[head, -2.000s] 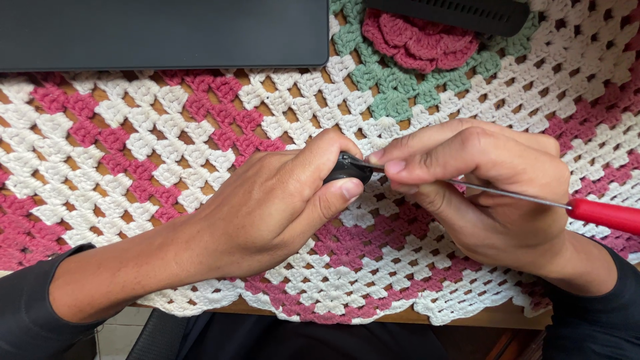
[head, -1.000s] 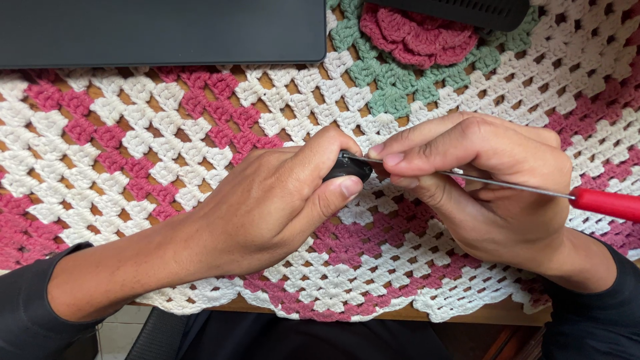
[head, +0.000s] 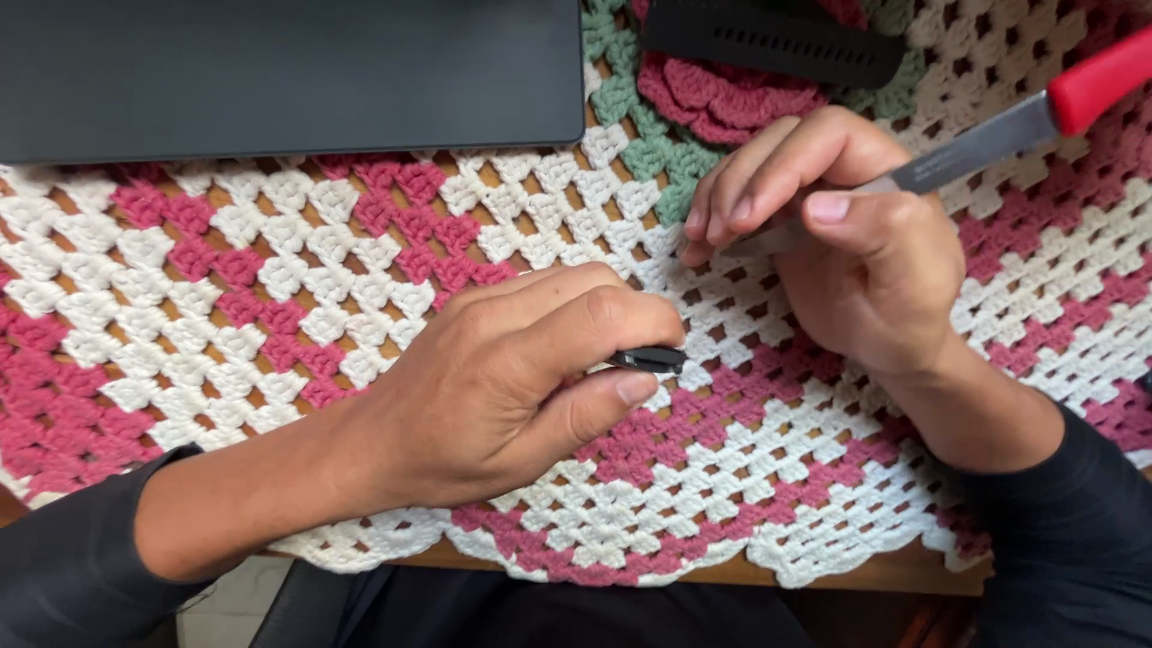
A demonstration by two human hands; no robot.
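Observation:
My left hand (head: 531,387) pinches a small black plastic object (head: 650,360) between thumb and forefinger; most of that object is hidden by the fingers. To its right and farther up, my right hand (head: 837,234) holds a knife (head: 981,148) with a red handle. The blade passes between its thumb and fingers, with the handle pointing to the upper right and the tip end low near the fingertips. The knife is apart from the black object. Beneath both hands lies a crocheted tablecloth (head: 360,270) in white, pink and green.
A flat dark panel (head: 288,81), possibly a laptop, covers the upper left. A black strap-like piece with slots (head: 774,45) lies over a pink crocheted flower (head: 711,99) at the top. The wooden table edge (head: 900,567) shows along the front.
My right hand has moved up and away from the black object, and the knife has turned so its blade shows flat. My left hand still holds the black object, now tilted differently.

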